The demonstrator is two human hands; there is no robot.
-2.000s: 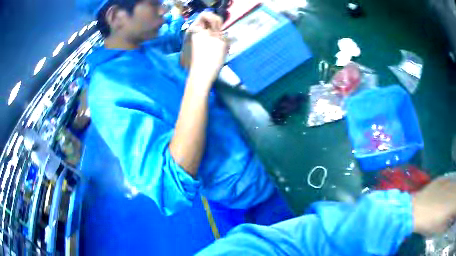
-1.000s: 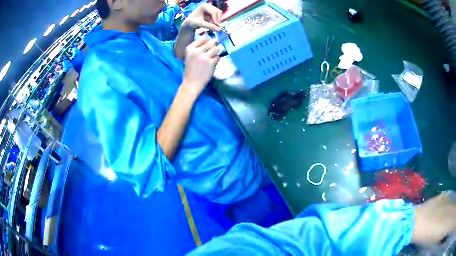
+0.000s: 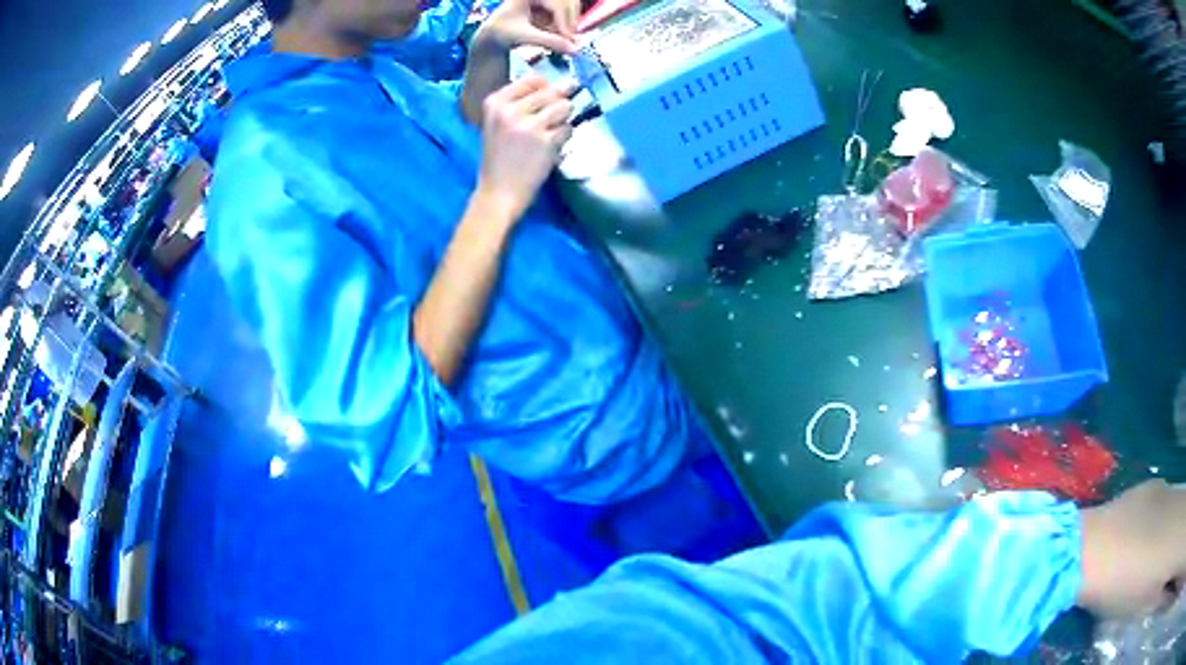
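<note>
My left hand (image 3: 1134, 546) is at the lower right edge, blurred and cut off by the picture's rim. Its fingers are not visible, and I cannot tell what it holds. Its blue sleeve (image 3: 897, 565) crosses the lower right. A pile of red lead wires (image 3: 1047, 460) lies just above my wrist. An open blue parts bin (image 3: 1021, 395) with small pinkish pieces stands beyond the pile. Shiny clear plastic with silvery bits (image 3: 1134, 639) shows below my hand. My right hand is out of the picture.
A person in a blue smock (image 3: 351, 247) sits to the left, both hands at a slotted blue box (image 3: 728, 124). A bag of small parts (image 3: 858, 253), a pink-red lump (image 3: 917, 192), a pale loop (image 3: 831, 431) and a small clear bag (image 3: 1077, 192) lie on the green bench (image 3: 780, 351).
The view has shifted slightly. The neighbour's hands have come down to the slotted box's near edge. My left hand stays at the right edge, with its wrist near the red wires.
</note>
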